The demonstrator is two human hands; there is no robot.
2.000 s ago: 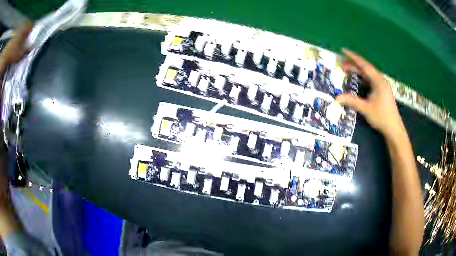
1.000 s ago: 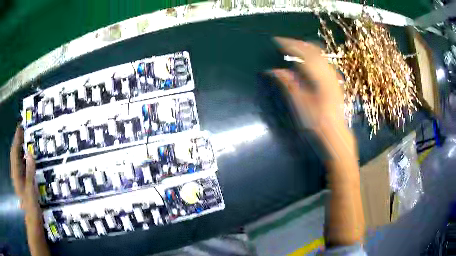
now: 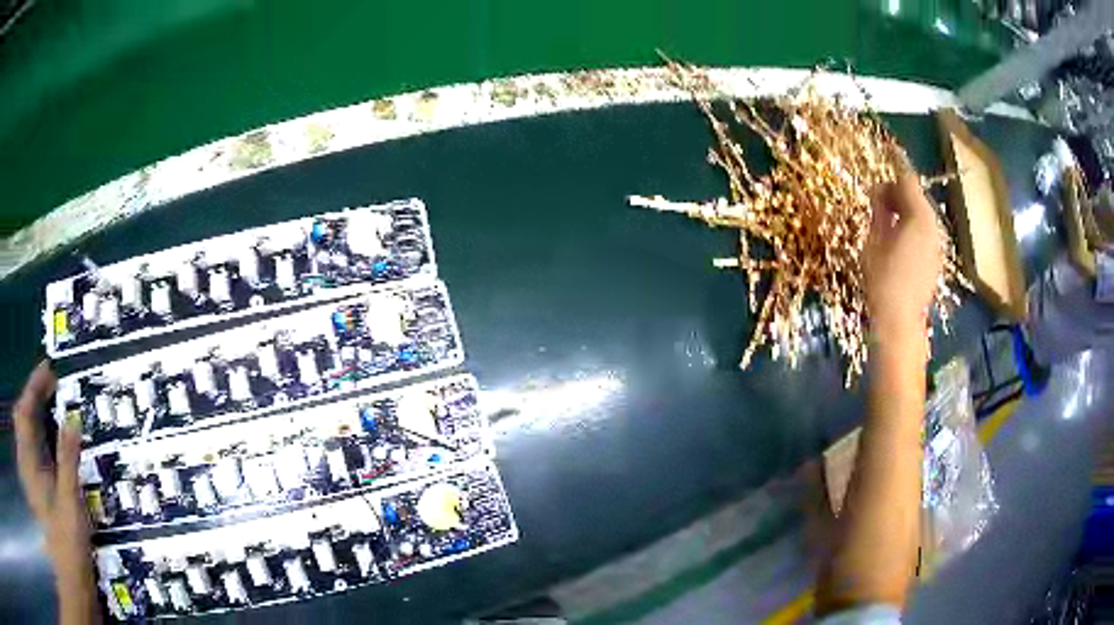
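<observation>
Several power strip housings (image 3: 244, 274) lie side by side on the dark green bench (image 3: 574, 305) at left, each with white blocks and a circuit board at its right end. My left hand (image 3: 51, 452) is at their left ends, its fingers touching or very near the middle housings; its grip is unclear. A tangled pile of copper contact strips (image 3: 800, 208) lies at right. My right hand (image 3: 906, 250) is at the right side of the pile, fingertips among the strips. Whether it grips one is hidden.
A cardboard box edge (image 3: 983, 220) stands right of the pile. A clear plastic bag (image 3: 959, 470) hangs below it at lower right. The bright green surface (image 3: 489, 43) with a pale worn edge (image 3: 367, 112) runs along the back.
My right hand has moved right, from above the bench onto the copper pile. The pile and housings sit further left or lower in view. My left hand stays at the housings' left ends.
</observation>
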